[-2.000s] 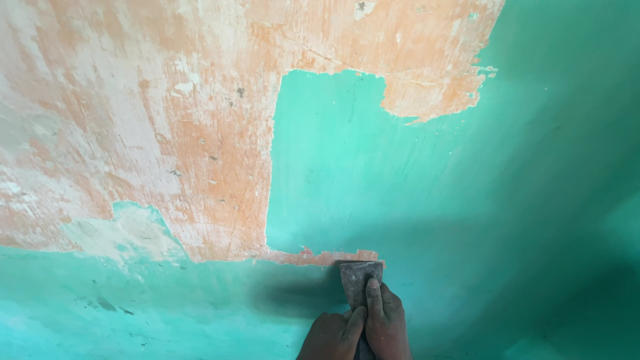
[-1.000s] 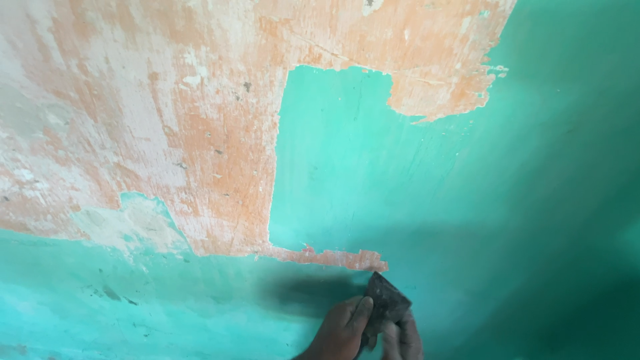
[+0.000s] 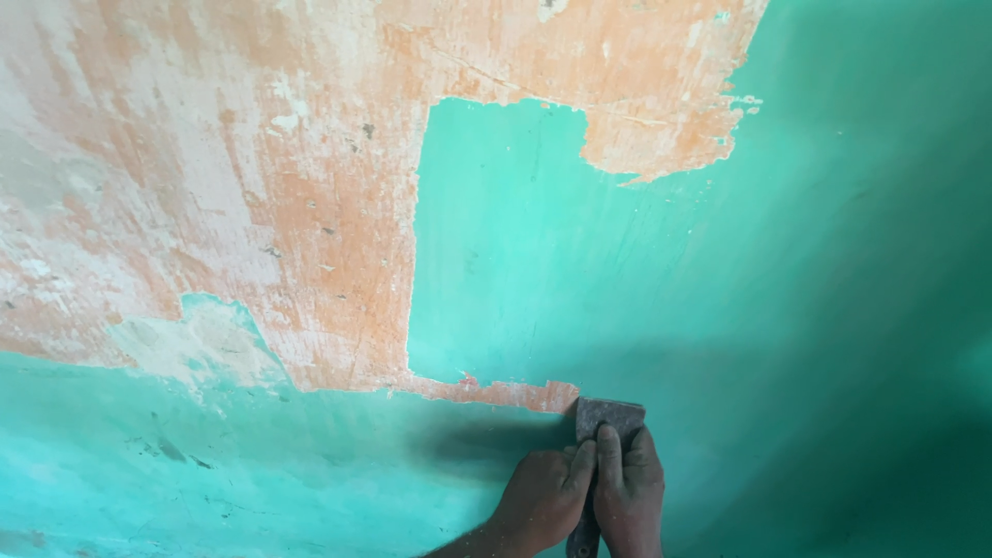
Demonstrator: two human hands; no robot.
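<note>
Both hands grip one metal scraper (image 3: 611, 412) with a dark, worn blade. My left hand (image 3: 546, 492) closes round its handle from the left, and my right hand (image 3: 629, 484) holds it from the right, thumb laid against the blade's lower part. The blade's top left corner meets the right end of a narrow scraped strip (image 3: 511, 394) in the green-painted wall (image 3: 511, 232). The handle's lower end shows below the hands.
A broad patch of bare orange and whitish plaster (image 3: 333, 186) covers the upper left, with ragged paint edges. Green paint with dark scuffs (image 3: 170, 449) lies below it. A shadow (image 3: 488, 446) falls left of the hands.
Between one second ago and now, the scraper has turned from a tilt to nearly upright, its top edge almost level. Both hands stay on it. The scraped strip reaches slightly further right than two seconds ago.
</note>
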